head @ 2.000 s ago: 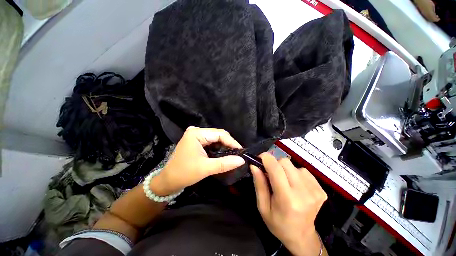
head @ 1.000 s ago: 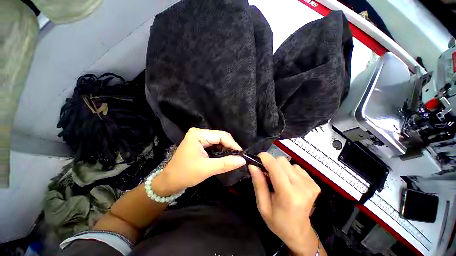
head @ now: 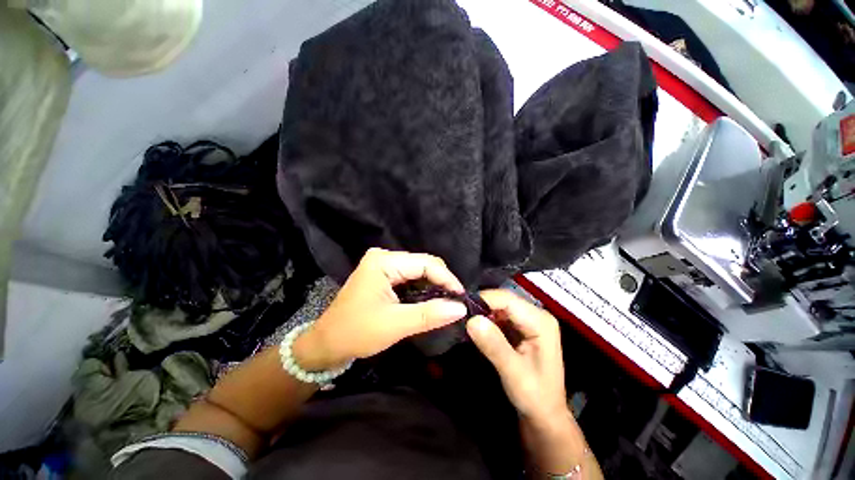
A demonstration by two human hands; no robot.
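Observation:
A large charcoal garment piece [head: 394, 141] lies bunched over the machine table and hangs to my lap. My left hand [head: 394, 305], with a pale beaded bracelet at the wrist, pinches the garment's edge between thumb and fingers. My right hand [head: 516, 342] is close beside it, thumb and fingertips closed at the same edge. The fingertips of both hands nearly touch. A small dark thing lies between the right fingertips; I cannot tell if it is cloth or a tool.
The overlock machine [head: 722, 202] stands at the right. A black plate [head: 675, 314] and a smartphone [head: 780, 397] lie on the white, red-edged table [head: 600, 314]. A bundle of black strips [head: 187, 230] and olive-green cloth [head: 141, 389] lie at the left.
My right hand has turned and its fingers have curled in closer to the left fingertips. The slim dark shaft seen there before no longer shows clearly. The view has shifted slightly.

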